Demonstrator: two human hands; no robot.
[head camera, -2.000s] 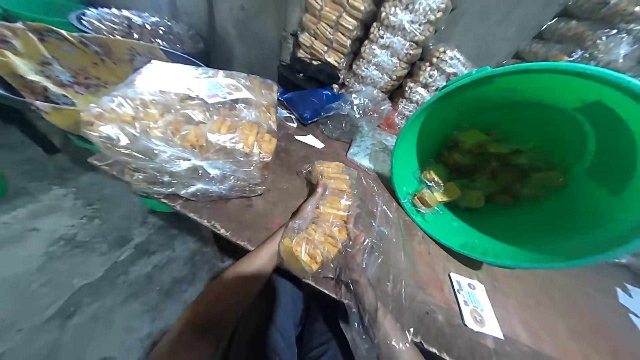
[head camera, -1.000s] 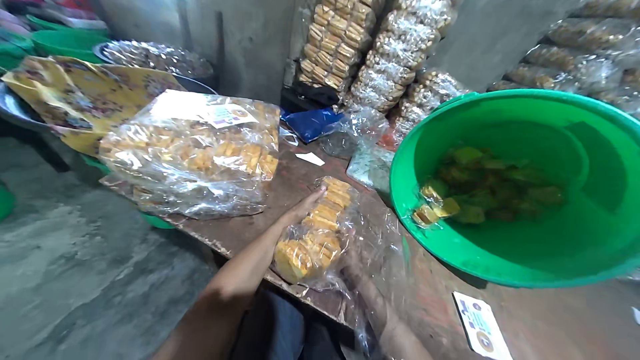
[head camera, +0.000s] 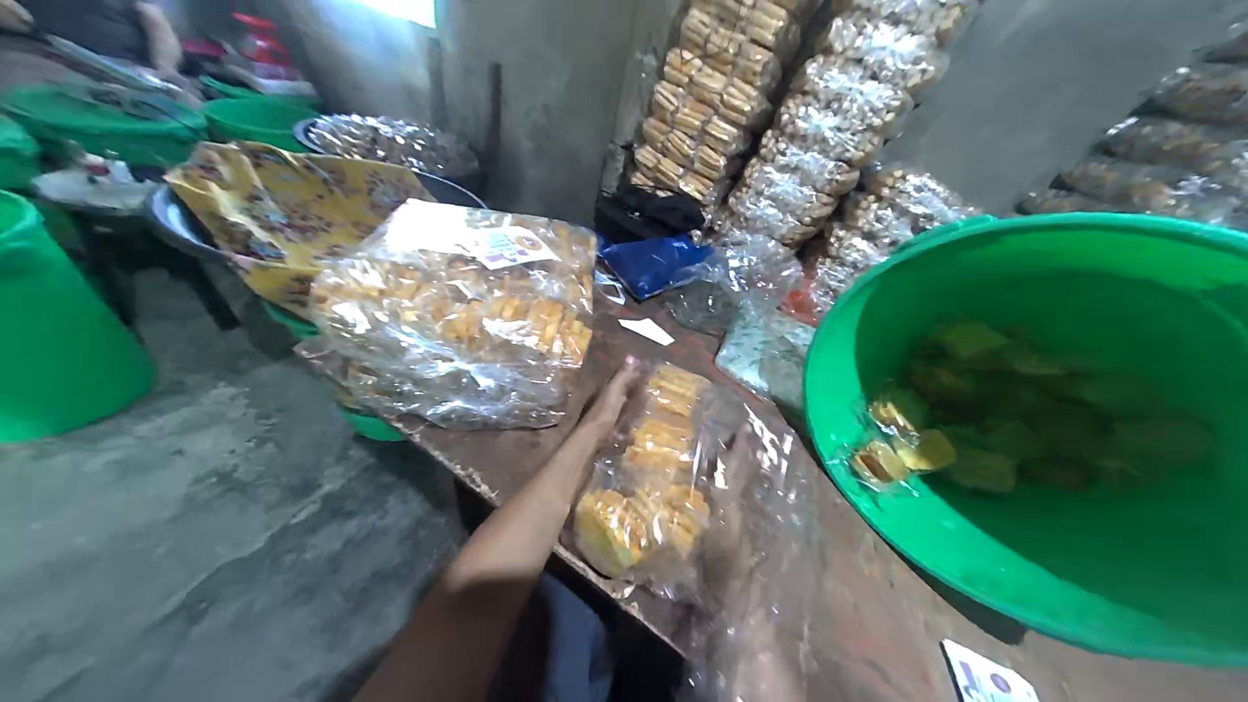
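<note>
A clear plastic bag of yellow-brown baked slices lies at the table's near edge, between my two hands. My left hand rests along the bag's left side, its fingers pointing away from me. On the right, my right hand is seen through the loose, see-through plastic, so its fingers are unclear. Farther left on the table sits a larger filled bag with printed labels on top. To the right, a big green tub tilts toward me, with more slices inside and a small wrapped bunch near its rim.
Tall stacks of bagged slices stand against the wall. A blue packet, crumpled plastic and a white paper scrap lie behind my hands. A printed card is near the front edge. Green tubs and part of a person are at left.
The bag of slices remains between my hands, and my left hand now lies flatter along its side. The view has shifted, showing more of the room at left.
</note>
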